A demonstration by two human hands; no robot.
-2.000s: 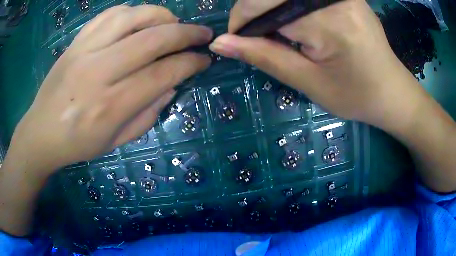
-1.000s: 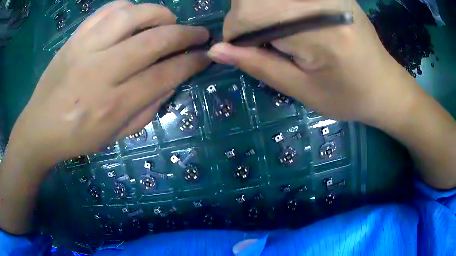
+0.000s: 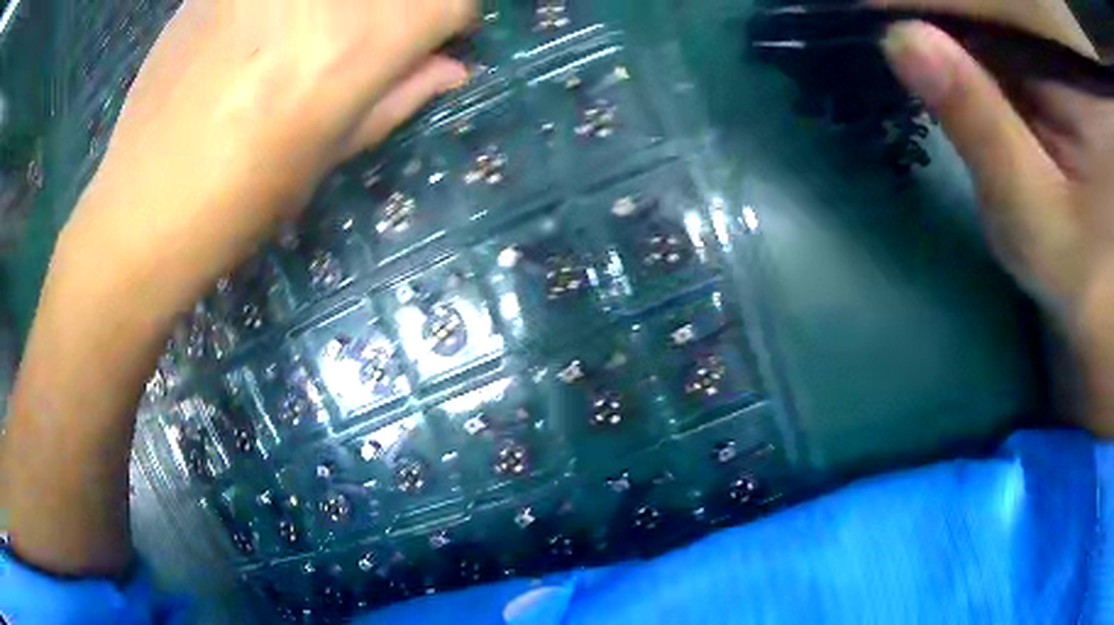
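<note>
My left hand (image 3: 257, 134) is at the upper left over the clear blister tray (image 3: 782, 403), cut off by the top edge. Whether its fingers hold anything cannot be told. My right hand (image 3: 1014, 183), at the upper right and partly cut off, holds dark tweezers (image 3: 843, 27). The tweezers point left, their tips apart, above the pile of black pieces (image 3: 843, 104). The tray pockets hold flex circuit assemblies, such as this one (image 3: 705, 372), each with a round dark end with shiny dots and a small pale square end.
The smooth dark green mat (image 3: 904, 354) lies right of the tray. Strong glare covers several pockets in the middle. Blue sleeves and a blue smock (image 3: 782, 549) line the bottom edge. A greyish shiny tray edge shows at the far left.
My hands have parted. My right hand has moved right with the tweezers, to the black pile. My left hand is higher in view. The view has shifted, and the tray appears tilted.
</note>
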